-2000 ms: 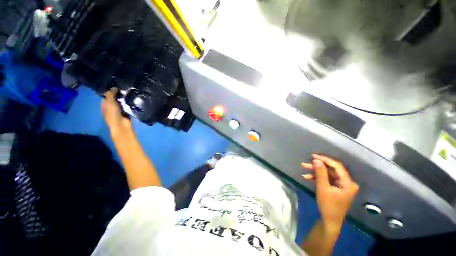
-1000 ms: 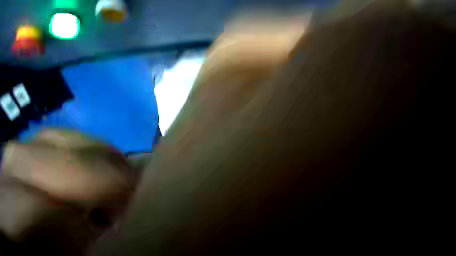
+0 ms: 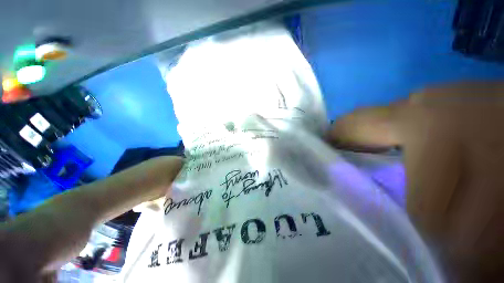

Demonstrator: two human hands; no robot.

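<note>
My left hand (image 3: 91,202) is large and blurred at the lower left, one finger stretched towards the middle. My right hand (image 3: 447,160) is large, dark and blurred at the right edge, a finger pointing inward. Both hands are close to the camera and partly cut off by the picture's edges. Between them is the wearer's white printed shirt (image 3: 243,243). Whether the fingertips touch or grip the shirt cannot be told. No part or tray shows in either hand.
The grey machine front panel (image 3: 166,25) crosses the top left, with a green-lit button (image 3: 30,73), a white and orange button (image 3: 52,51) and a red-orange button (image 3: 15,90). Below are black trays (image 3: 61,119) with white labels and a blue object (image 3: 70,167). Dark ribbed items (image 3: 479,27) stand at upper right.
The view has swung down from the machine to the wearer's shirt. My left hand has left the black trays and my right hand has left the panel; both have come up close to the camera.
</note>
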